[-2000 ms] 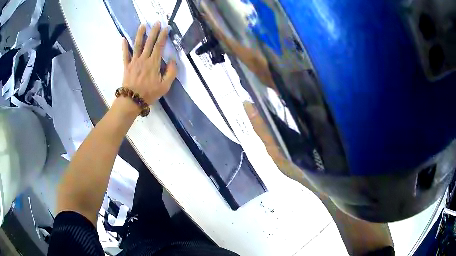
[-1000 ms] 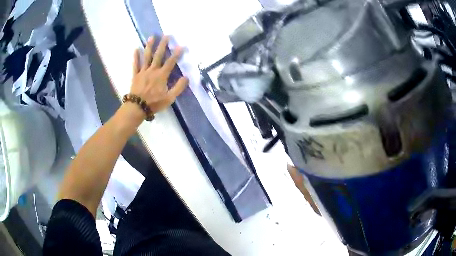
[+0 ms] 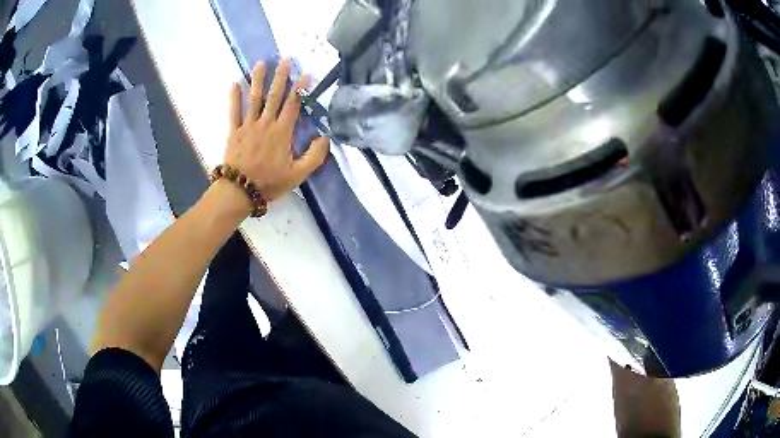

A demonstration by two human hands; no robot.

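My left hand (image 3: 267, 141) lies flat, palm down and fingers spread, on the narrow grey fabric lay (image 3: 355, 218) with dark edges. The silver and blue motor of the cutting machine (image 3: 590, 128) fills the upper right. Its narrow metal parts (image 3: 321, 94) reach down beside my left fingertips; I cannot tell whether they touch. White marker paper (image 3: 389, 214) lies along the right of the grey strip. My right hand is hidden behind the motor; only part of its forearm shows at the bottom right.
The off-white table (image 3: 312, 282) curves along the wearer's front. White and dark offcuts (image 3: 64, 111) lie on the floor to the left, with a larger pale piece (image 3: 137, 175). A white rounded bin (image 3: 43, 265) stands at the left edge.
The motor has swung so its silver end faces the camera instead of its blue side, and it now looms larger than one second ago. My left hand stays flat on the strip.
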